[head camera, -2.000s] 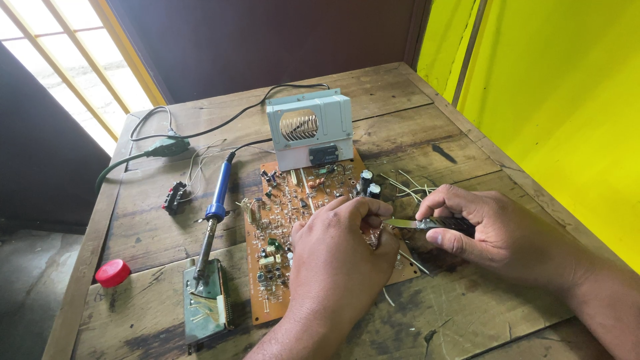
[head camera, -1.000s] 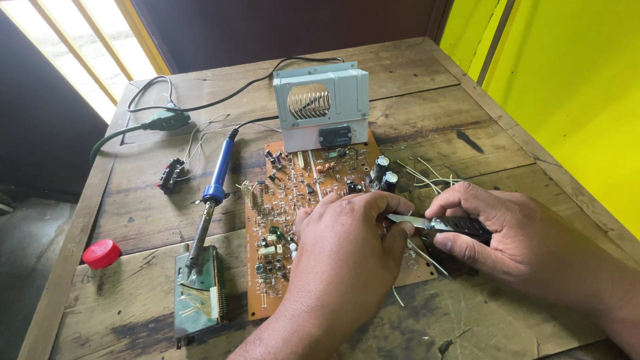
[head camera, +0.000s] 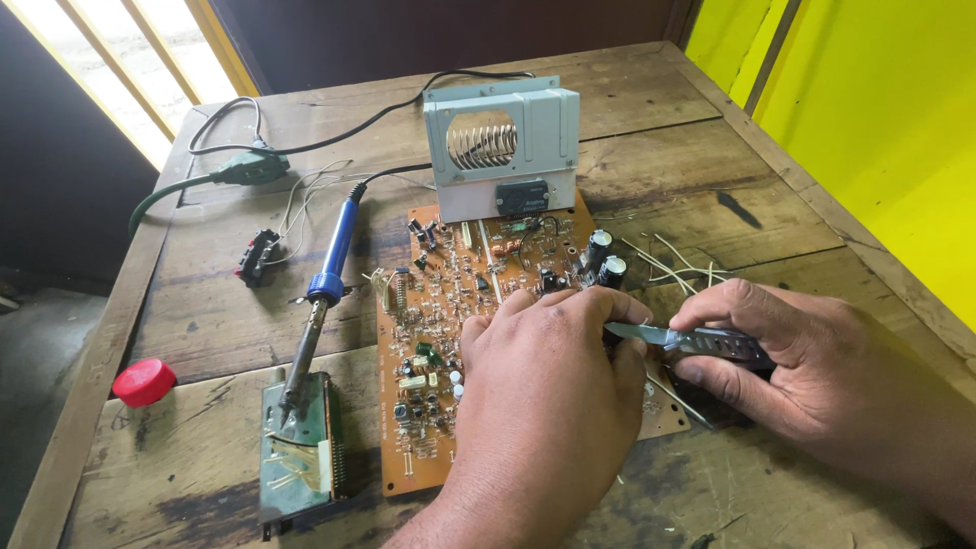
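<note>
A folding knife (head camera: 705, 343) is gripped in my right hand (head camera: 793, 366), its blade pointing left to the fingertips of my left hand (head camera: 557, 366). Those fingertips are bent over the right part of an orange circuit board (head camera: 419, 457); what they pinch is too small to tell. Two black capacitors (head camera: 606, 259) stand just beyond my left fingers. A grey metal heat sink housing (head camera: 499, 137) rises at the board's far edge. Left of the board, a blue-handled soldering iron (head camera: 333, 252) rests its tip on a metal-cased module (head camera: 293, 457).
Loose pale wires (head camera: 671, 263) lie beyond my right hand. On the left are a red cap (head camera: 144, 382), a small black connector block with wires (head camera: 258, 258) and a green plug connector (head camera: 255, 168). A black cord (head camera: 358, 126) crosses the table's far side.
Both hands stay at the board's right side. The knife is in my right hand throughout, and its blade lies closer among my left fingers than two seconds ago.
</note>
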